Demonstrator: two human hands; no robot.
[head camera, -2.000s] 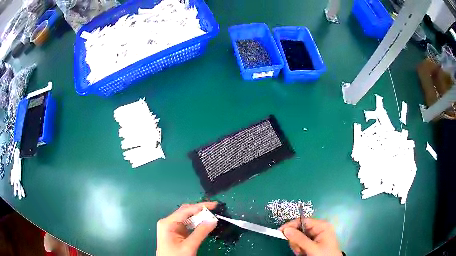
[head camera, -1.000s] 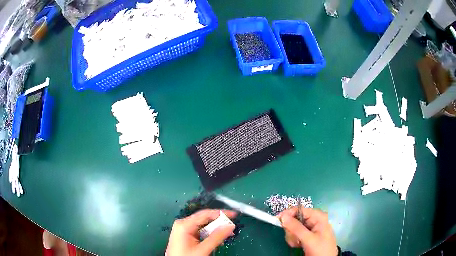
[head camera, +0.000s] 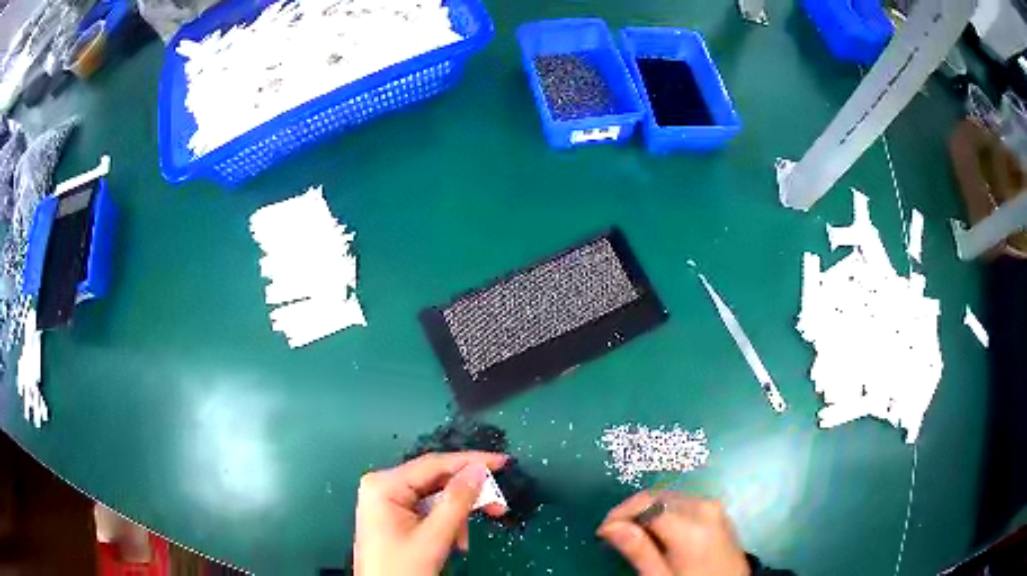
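Note:
My left hand (head camera: 422, 512) is closed on a small white strip (head camera: 491, 492), over the edge of a loose heap of tiny black parts (head camera: 460, 437). My right hand (head camera: 676, 534) is closed on a small dark thing (head camera: 650, 513), mostly hidden by the fingers and too small to name. Silver tweezers (head camera: 738, 338) lie alone on the green bench, right of the tray. A heap of tiny silvery parts (head camera: 653, 450) lies just above my right hand. The black tray (head camera: 512, 388) with rows of tiny grey parts lies beyond both hands.
A short column of white strips (head camera: 304, 264) lies at left, a loose white pile (head camera: 873, 338) at right. A blue basket (head camera: 327, 122) of white strips and two blue bins (head camera: 580, 133) (head camera: 693, 137) stand at the back. A side bin (head camera: 99, 242) stands far left, a metal post (head camera: 878, 107) at right.
The tweezers have left my right hand and now lie on the bench right of the tray. My left hand still holds the white strip, and the dark thing remains in my right hand.

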